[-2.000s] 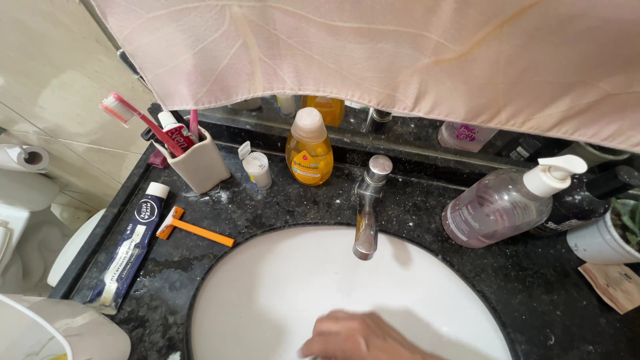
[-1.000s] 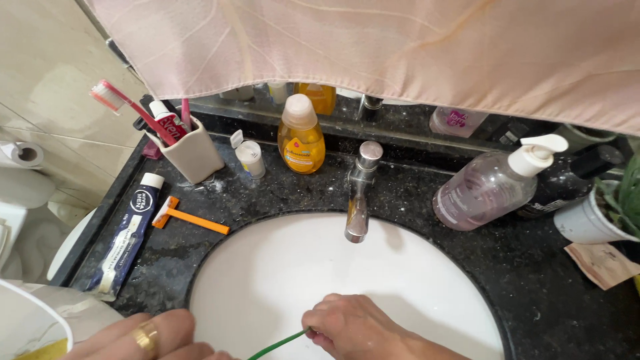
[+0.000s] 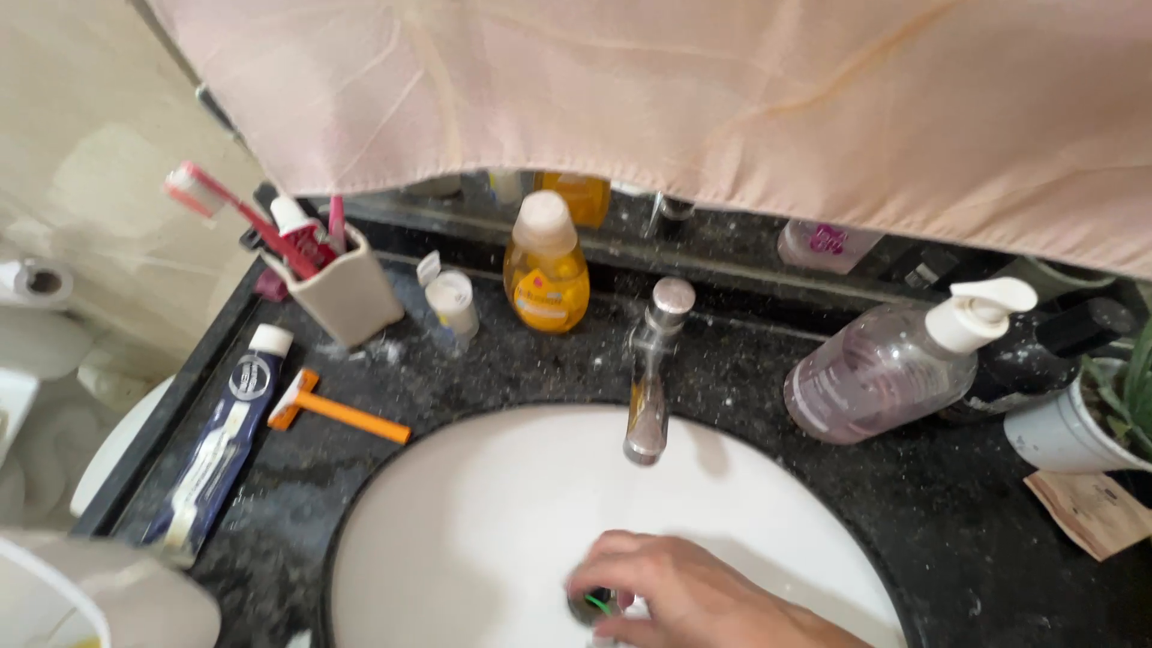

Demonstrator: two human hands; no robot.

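Over the drain of the white oval sink [image 3: 468,522], my right hand [image 3: 666,580] has its fingers curled downward, blurred by motion. A thin green strand [image 3: 598,603] shows at the dark drain opening [image 3: 589,610], beside the fingers; whether they grip it is not clear. My left hand is out of view. Above the basin stands the chrome faucet [image 3: 650,387], its spout pointing down toward the hand. An orange razor [image 3: 351,417] lies on the counter left of the basin, next to a blue Nivea Men tube [image 3: 216,450].
Behind the sink stand a beige toothbrush cup [image 3: 346,297], a small lidded container [image 3: 453,306] and an amber Johnson's bottle [image 3: 547,270]. To the right are a pump bottle [image 3: 873,378], a dark bottle [image 3: 1026,369], a white plant pot [image 3: 1062,423] and a paper packet [image 3: 1093,508]. Pink fabric [image 3: 630,99] hangs above.
My left hand, seen low at the left one second ago, has gone out of view. The green strand, which stretched from my right hand toward the left, now shows only at the drain.
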